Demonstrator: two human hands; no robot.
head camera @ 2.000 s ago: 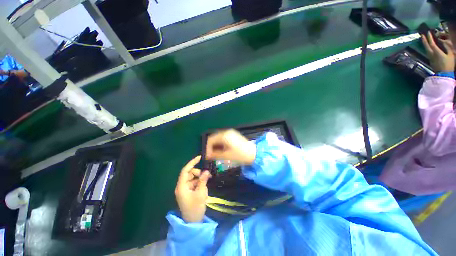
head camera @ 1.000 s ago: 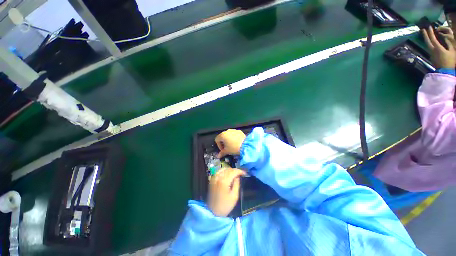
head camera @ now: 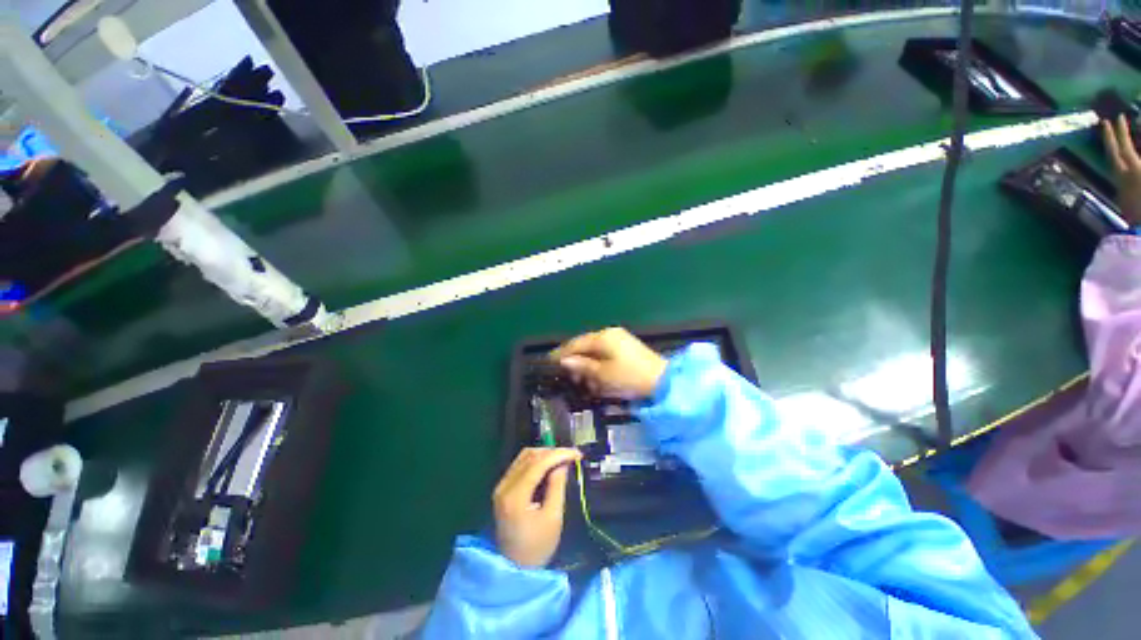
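Note:
An open tablet assembly (head camera: 632, 446) with a silver area and a green spot lies in a black foam tray (head camera: 517, 398) in front of me. My left hand (head camera: 534, 500) is at the tray's near left edge, thumb and finger pinched on a thin yellow strip (head camera: 593, 523) that trails down and right towards my lap. My right hand (head camera: 613, 365) is over the upper left part of the assembly, fingers curled down; whether it holds anything is hidden.
A second open assembly (head camera: 240, 463) sits in a black tray (head camera: 307, 469) at left. Beyond it are a white roll (head camera: 50, 470) and a white-wrapped post (head camera: 238, 269). A black cord (head camera: 945, 275) hangs at right. A coworker's pink sleeve (head camera: 1114, 300) and more trays are at far right.
My right hand has lifted off the middle and sits at the assembly's upper left. My left hand has drawn back to the tray's near edge, with the yellow strip now plainly hanging from it.

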